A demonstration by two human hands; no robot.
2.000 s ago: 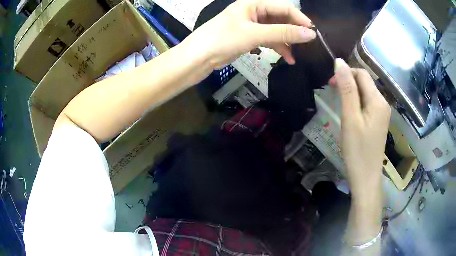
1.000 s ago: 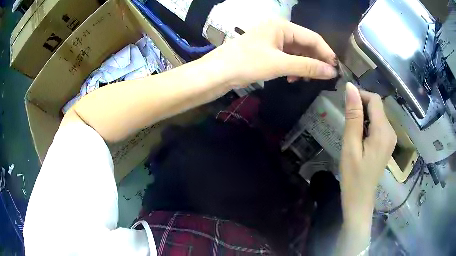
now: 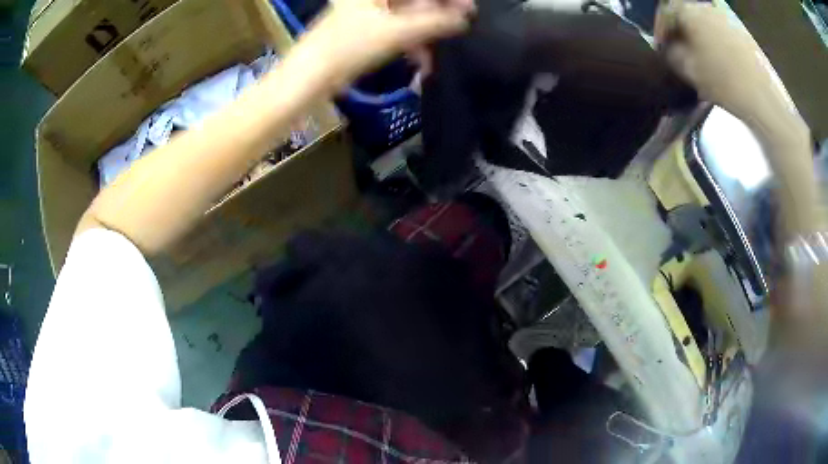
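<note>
Black fabric pieces (image 3: 595,122) lie over the worn white table edge at the top, and one part hangs down at the left. My left hand (image 3: 413,27) is at the top edge of the frame, blurred, its fingers closed on the left part of the black fabric. My right hand (image 3: 694,45) grips the right end of the black fabric, partly cut off by the top edge. A black pile (image 3: 372,317) lies on the lap over red plaid clothing (image 3: 336,430).
An open cardboard carton (image 3: 263,222) with white fabric pieces (image 3: 195,113) stands left of the lap. A blue plastic basket (image 3: 386,113) is under the table edge. The machine's shiny plate (image 3: 731,149) and pale yellow opening frame (image 3: 676,317) are at the right.
Both hands have moved apart and up. Earlier they were close together with a thin dark item or thread between them; now black fabric stretches between them. The view has shifted over the table.
</note>
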